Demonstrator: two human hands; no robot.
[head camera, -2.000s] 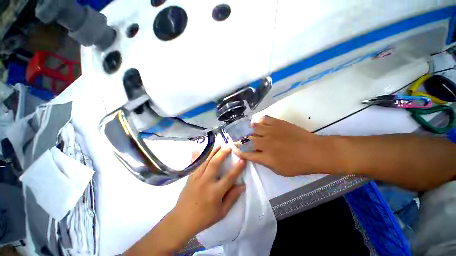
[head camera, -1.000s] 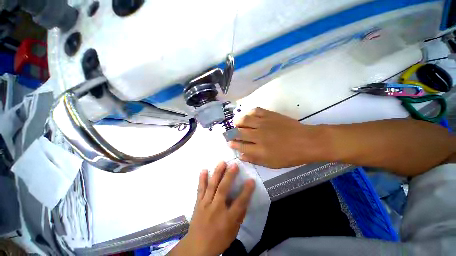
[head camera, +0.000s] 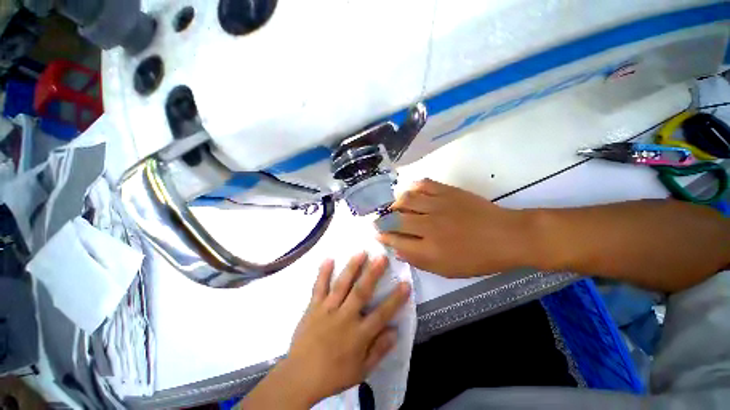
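A white fabric piece (head camera: 396, 352) lies under the machine head and hangs over the table's front edge. My left hand (head camera: 340, 324) lies flat on it with fingers spread, in front of the needle area. My right hand (head camera: 448, 228) rests beside the presser foot area, its fingertips on the cloth by a small grey part. The needle and foot are mostly hidden by the fingers and the machine head. The sewing machine (head camera: 320, 80) is white with a blue stripe.
A shiny curved metal guard (head camera: 188, 240) stands left of the needle. A stack of cut pieces (head camera: 120, 320) lies at left. Thread snips (head camera: 636, 153) and scissors (head camera: 692, 180) lie at right. A blue bin (head camera: 596, 336) is below the ruler-marked edge (head camera: 496, 296). A red stool is at upper left.
Since two seconds ago my left hand has moved back from the needle towards the table edge and flattened. My right hand has stayed by the foot. The camera view has shifted.
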